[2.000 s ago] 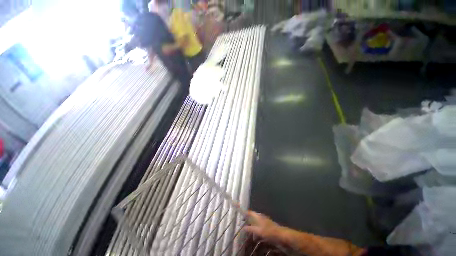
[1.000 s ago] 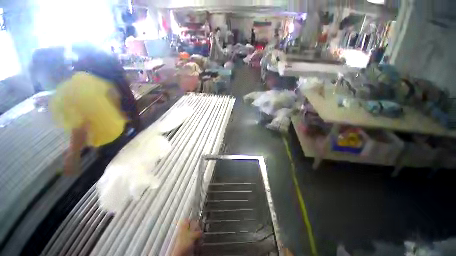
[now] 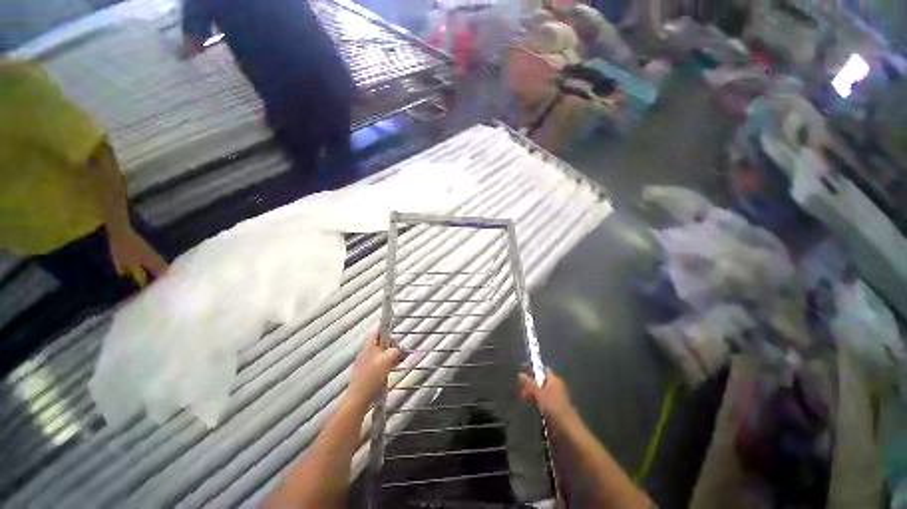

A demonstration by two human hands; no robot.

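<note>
A rectangular metal frame (image 3: 454,221) with thin cross wires is held up in front of me, its far end over the tubes. My left hand (image 3: 376,364) grips its left side bar. My right hand (image 3: 546,391) grips its right side bar. White fabric (image 3: 229,288) lies loose and crumpled over the tubes, left of the frame. The long parallel metal tubes (image 3: 288,423) run diagonally under the frame and fabric; many look white. The frame's near end is cut off by the picture's lower edge.
A person in a yellow top (image 3: 45,159) reaches toward the fabric at left. Another person in dark clothes (image 3: 288,75) stands behind, by another rack (image 3: 179,99). Bagged white cloth (image 3: 731,258) lies at right, beyond a yellow floor line (image 3: 656,432). The tube rack's end rail (image 3: 557,164) is ahead.
The view has turned left and down toward the tubes. The frame is now over the tubes' right side, and both hands show clearly on it. The person in yellow now appears further left.
</note>
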